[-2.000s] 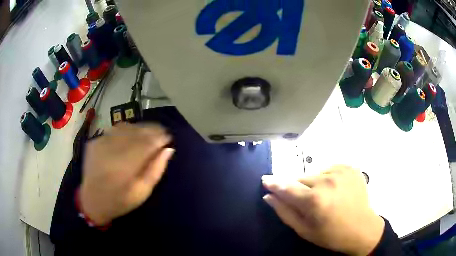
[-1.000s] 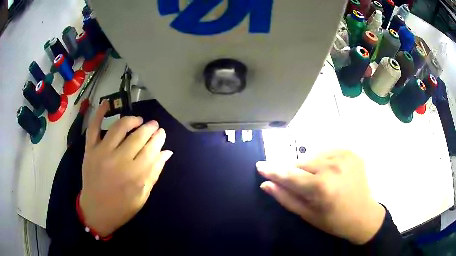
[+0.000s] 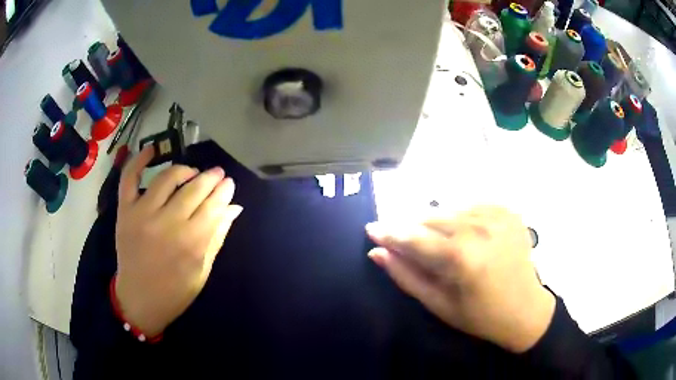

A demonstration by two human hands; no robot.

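The dark navy garment piece (image 3: 296, 274) lies wide and flat on the bed under the off-white machine head (image 3: 356, 96). Two small bright work clamps (image 3: 339, 185) show below the head at the cloth's right part. My left hand (image 3: 174, 230) has its index fingertip on the small black two-button hand switch (image 3: 161, 146); the other fingers are slightly bent over the cloth. My right hand (image 3: 459, 271) has thumb and index tips together at the cloth's right edge; the tips seem to pinch it. The needle is not visible in the glare.
Thread cones stand at the left (image 3: 72, 148) and at the right (image 3: 561, 104). A tool with a red handle part (image 3: 122, 156) lies left of the switch. A round metal knob (image 3: 292, 93) is on the head. The white table (image 3: 608, 252) curves around the bed.
My left hand has come from a blurred position over the cloth to the switch. The machine head and clamps appear further left and higher as the view shifts. My right hand stays at the cloth edge.
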